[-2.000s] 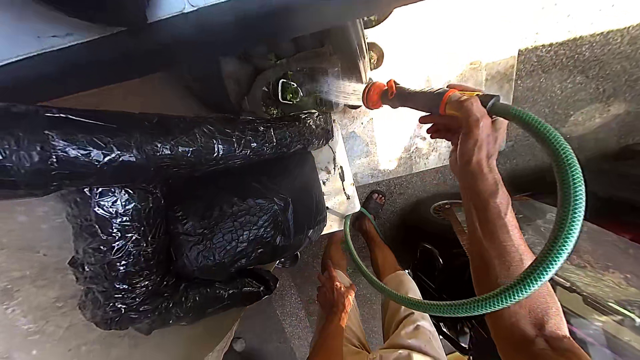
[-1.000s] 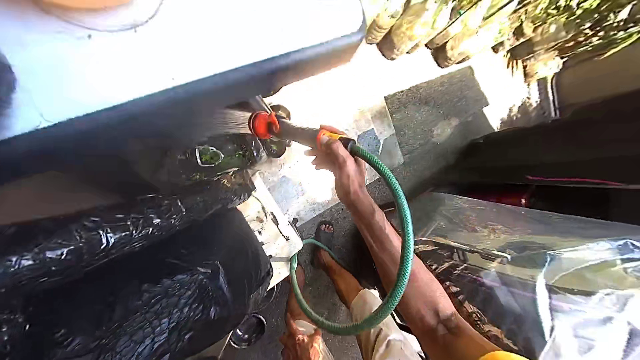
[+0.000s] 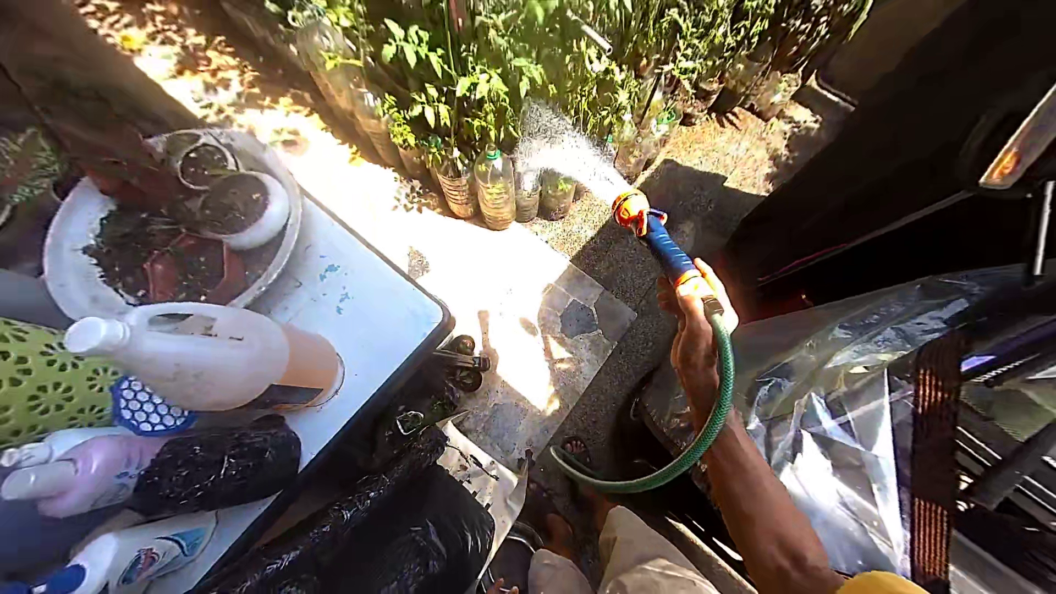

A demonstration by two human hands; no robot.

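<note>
My right hand (image 3: 697, 318) grips the blue and orange handle of a hose spray nozzle (image 3: 656, 235), right of centre. A wide spray of water leaves its orange head toward leafy plants (image 3: 462, 82) growing in cut plastic bottles (image 3: 495, 190). From the handle's rear end the green hose (image 3: 709, 441) curves down and left past my forearm toward my feet. Of my left hand only fingertips (image 3: 499, 586) show at the bottom edge, beside my leg; what they do is hidden.
A white table (image 3: 388, 305) at left bears a large plastic jug (image 3: 239, 355), several bottles and a round basin (image 3: 62, 256) of pots and soil. Black plastic-wrapped items (image 3: 412, 528) lie below it. Clear plastic sheeting (image 3: 833, 437) covers something at right.
The view has swung up toward the plants. The spray, earlier aimed left at greenery beside the black-wrapped items, now points at the bottle-potted plants. My left hand has mostly left view.
</note>
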